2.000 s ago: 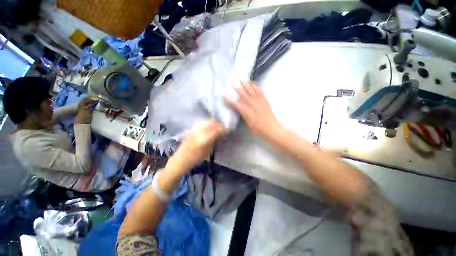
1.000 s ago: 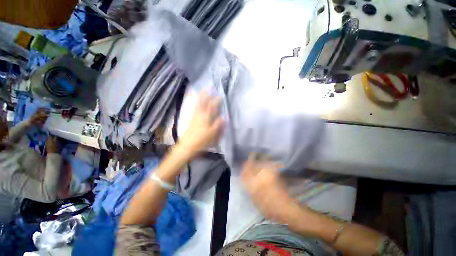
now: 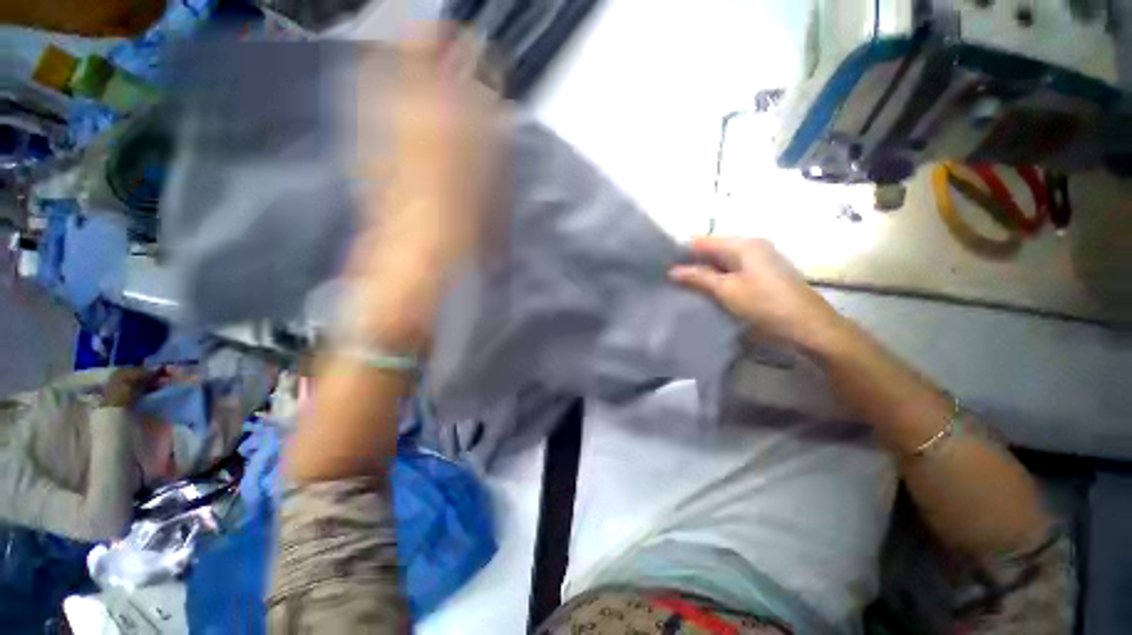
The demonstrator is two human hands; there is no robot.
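Note:
A grey garment panel (image 3: 559, 273) hangs blurred between my two hands, above the table's front edge and my lap. My left hand (image 3: 428, 186) is raised at the upper left and strongly motion-blurred; it overlaps the panel, and its fingers cannot be made out clearly. My right hand (image 3: 745, 283) pinches the panel's right edge between thumb and fingers, just left of and below the machine head. The white sewing machine head (image 3: 857, 75) with a teal stripe is at the upper right. A bundle of cut pieces (image 3: 534, 44) shows partly behind the panel at the top.
Thread snips with yellow and red loops (image 3: 981, 211) lie on the machine bed (image 3: 869, 254). Blue cloth (image 3: 441, 533) is heaped left of my lap. Another person's sleeve (image 3: 75, 459) shows at the far left. A black strip (image 3: 556, 515) runs down at the lower centre.
My left hand has moved up and left, and the panel now spreads between both hands, covering much of the stack. My right hand has risen from the lap side to the bed's front edge.

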